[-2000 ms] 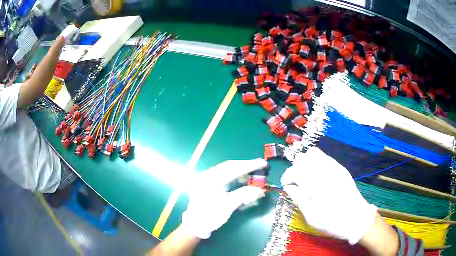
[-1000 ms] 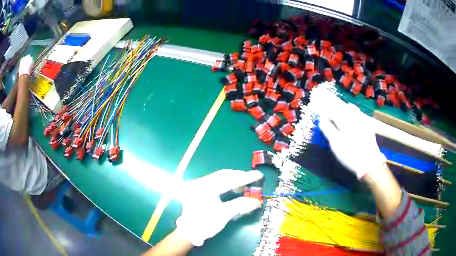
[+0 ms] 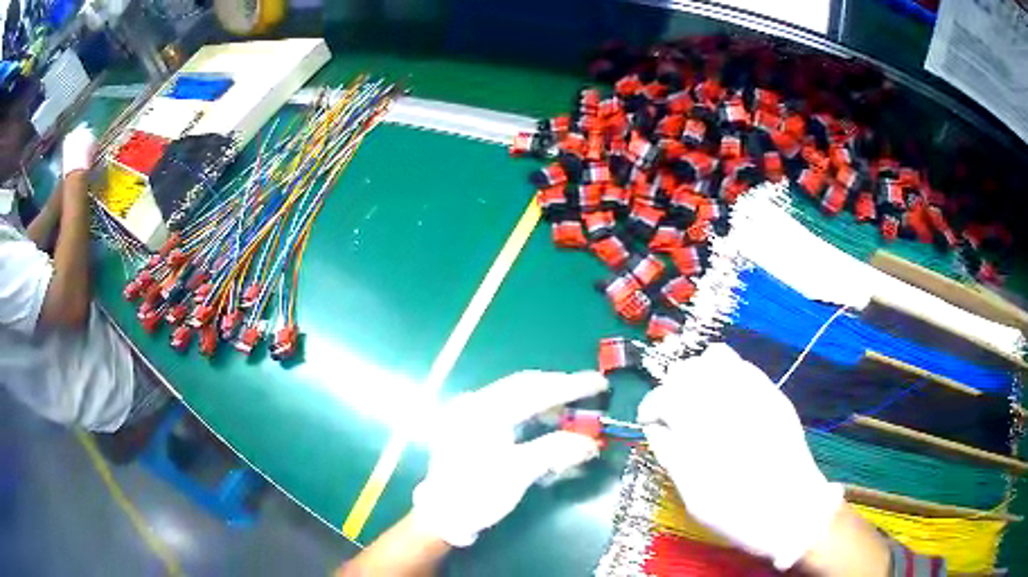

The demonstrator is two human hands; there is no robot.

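My left hand [image 3: 485,451], in a thin white glove, holds a red connector housing [image 3: 583,425] between thumb and fingers at the lower middle. My right hand [image 3: 733,451], also gloved, is just right of it, fingertips closed on a white wire [image 3: 800,352] whose end reaches the housing. The wire trails up over the bundles behind the hand. A blue wire also shows at the housing. The wire tip and cavity are too small to make out. Under and around my right hand lie white [image 3: 803,250], blue [image 3: 789,310], black, green [image 3: 891,468], yellow [image 3: 936,535] and red wire bundles.
Loose red-and-black connectors [image 3: 643,180] are heaped at the upper right; one [image 3: 614,354] lies just above my fingers. Tan dividers [image 3: 924,372] separate the bundles. Finished pigtails [image 3: 259,225] lie left of the yellow line [image 3: 488,293]. A seated person works beside a white tray [image 3: 265,85] at left.
My right hand went up to the white bundle, then came back to the housing with a white wire. My left hand keeps holding the housing. The neighbour's arm has moved down and left.
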